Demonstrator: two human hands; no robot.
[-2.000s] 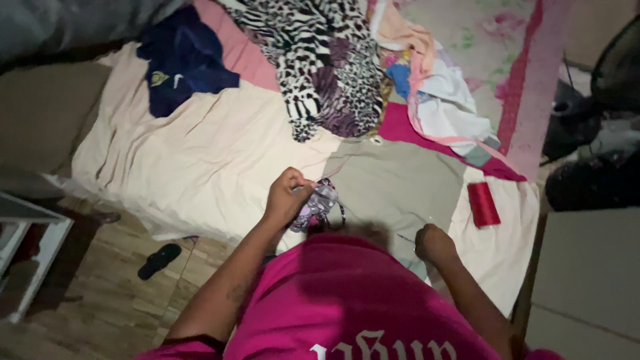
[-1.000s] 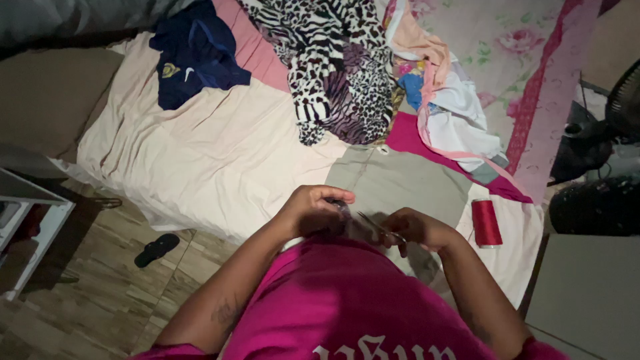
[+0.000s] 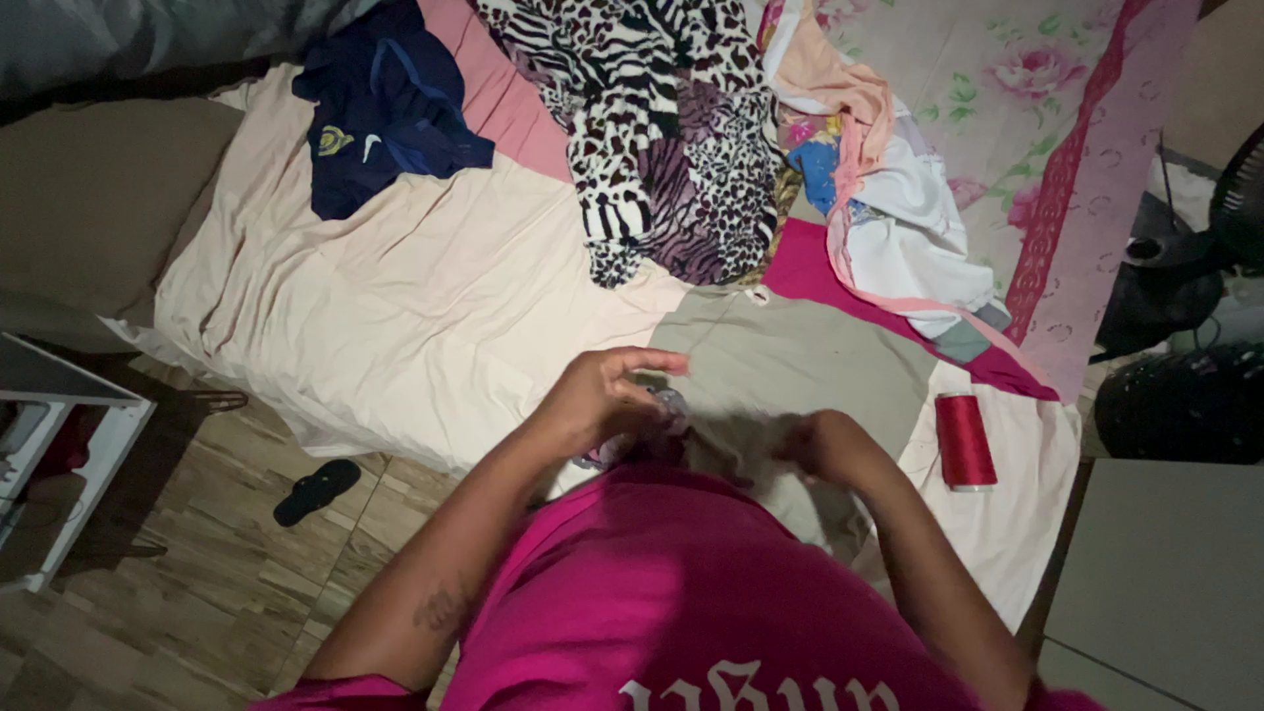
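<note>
My left hand (image 3: 614,400) is at a small bunched piece of patterned purple-grey fabric (image 3: 667,420), close in front of my pink shirt; its fingers curl around the upper part, with the forefinger stretched out. To the right, my right hand (image 3: 825,446) is curled over grey-green cloth (image 3: 800,346), its fingertips blurred and in shadow, so whether it holds anything is unclear. A spool of red thread (image 3: 965,441) lies on the pale sheet to the right of that hand.
On the bed beyond lie a navy garment (image 3: 385,118), an animal-print garment (image 3: 681,148) and white and peach cloths (image 3: 899,227). A black flip-flop (image 3: 317,492) rests on the floor at left, near a white shelf unit (image 3: 89,494). A black fan (image 3: 1239,197) stands at right.
My right hand has moved away to the right from beside my left hand, where it was one second ago with a small shiny object in its fingers.
</note>
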